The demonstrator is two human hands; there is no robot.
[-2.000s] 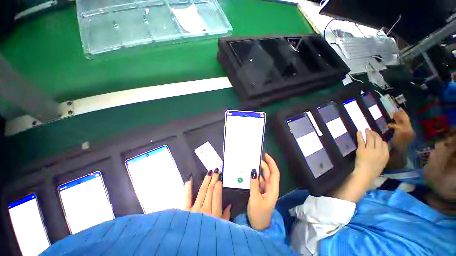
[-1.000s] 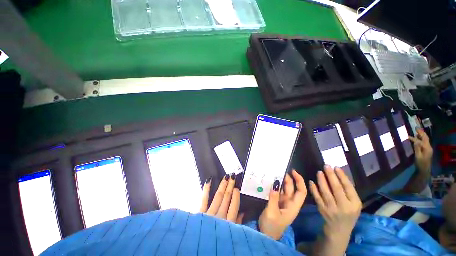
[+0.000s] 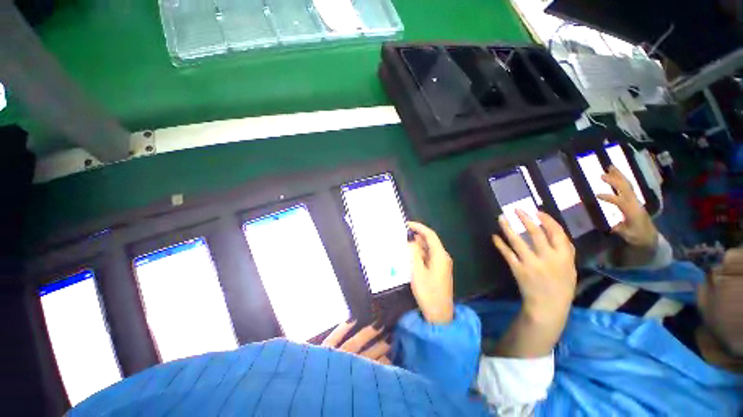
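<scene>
Four smartphones with white screens and blue top bars lie in a row in the pockets of a black foam tray (image 3: 224,273). The rightmost phone (image 3: 376,234) lies in the right pocket, with a small green dot low on its screen. My right hand (image 3: 432,273) is at this phone's right edge, fingertips against it; whether it grips the edge cannot be told. My left hand (image 3: 358,338) is low at the tray's near edge, blurred and partly hidden by my blue sleeve, fingers apart, with nothing seen in it.
A neighbour's hands (image 3: 538,269) touch phones in another foam tray (image 3: 477,191) at the right. Black trays with dark phones (image 3: 489,98) stand behind. A clear blister tray (image 3: 277,28) lies on the green belt (image 3: 106,73). A grey post (image 3: 61,94) and pale rail (image 3: 269,128) are at the left.
The phone has gone from above the tray's right end down into the right pocket, over where the white slip was. The slip no longer shows. My left hand has moved down and back.
</scene>
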